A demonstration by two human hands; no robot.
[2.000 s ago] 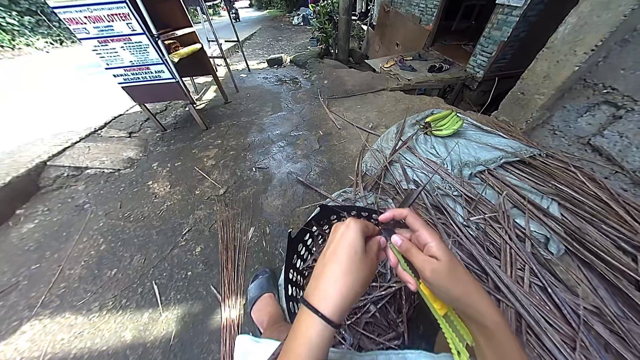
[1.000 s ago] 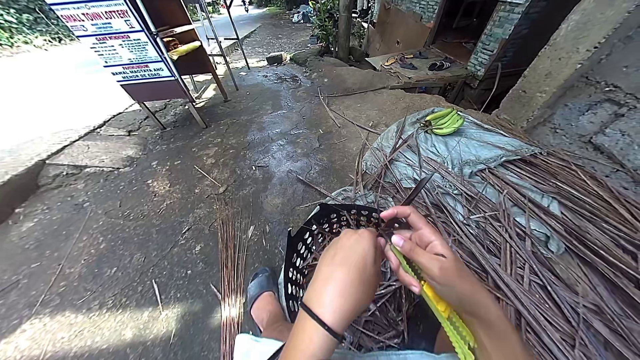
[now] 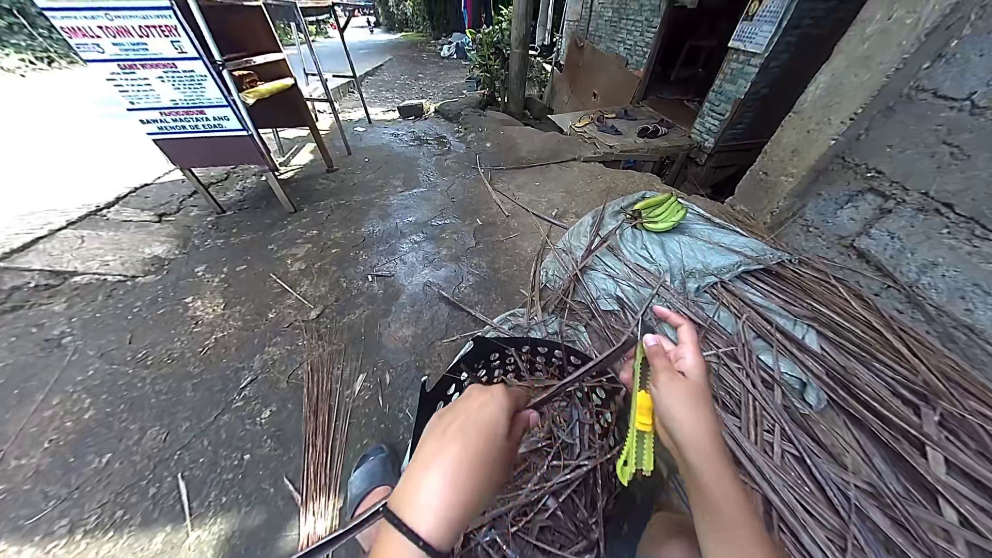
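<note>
My left hand [image 3: 473, 442], with a black band at its wrist, grips a dry brown palm leaflet [image 3: 577, 376] over the basket. The leaflet slants up to my right hand [image 3: 678, 368], whose fingers hold a yellow-green snap-off utility knife [image 3: 640, 418]. The knife's handle hangs down from the fingers, and its blade end touches or lies close to the leaflet. Below both hands is a black perforated plastic basket [image 3: 446, 395] full of dry strips and scraps. A bundle of thin brown leaf midribs [image 3: 322, 434] lies on the ground left of the basket.
A large heap of dry palm leaflets [image 3: 868, 418] spreads at the right beside a concrete wall [image 3: 922, 178]. Green bananas [image 3: 659, 211] rest on a pale woven sack [image 3: 666, 256]. My shoe [image 3: 372, 473] is left of the basket. A signboard stand [image 3: 209, 151] stands at the upper left.
My left hand has moved down and left, apart from the right hand, with a length of leaflet now showing between them. The knife handle now hangs more upright.
</note>
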